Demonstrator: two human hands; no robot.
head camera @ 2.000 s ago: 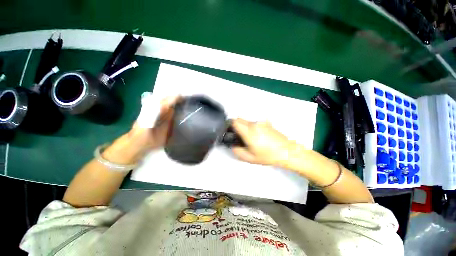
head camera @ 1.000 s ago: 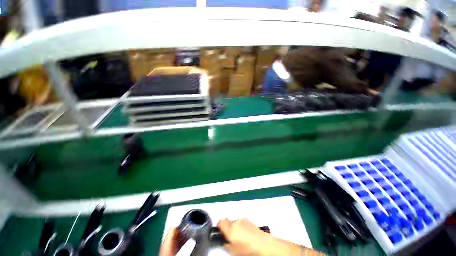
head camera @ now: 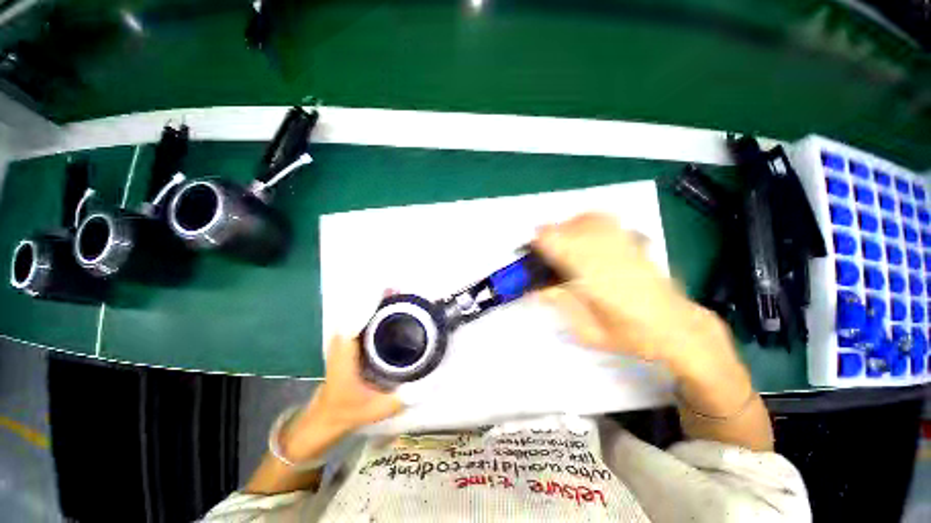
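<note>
A black hair dryer body (head camera: 441, 332) is over the white work mat (head camera: 378, 245), its ring end facing up and its open handle pointing to the upper right. A blue motor unit (head camera: 509, 280) sits in the open handle, with white wires or a connector beside it. My left hand (head camera: 352, 393) holds the barrel from below and the left. My right hand (head camera: 613, 286) is blurred at the handle's far end, around its tip; the fingertips are partly hidden.
Several similar dryer bodies (head camera: 235, 217) stand at the left of the green bench. Black handle covers (head camera: 764, 240) are heaped right of the mat. A white parts tray (head camera: 814, 296) with blue units stands at the far right. A dark item lies on the conveyor (head camera: 260, 26).
The view has tilted back down to the bench. The dryer body is turned, so its open handle with the blue unit now shows. My right hand has moved to the handle's far end.
</note>
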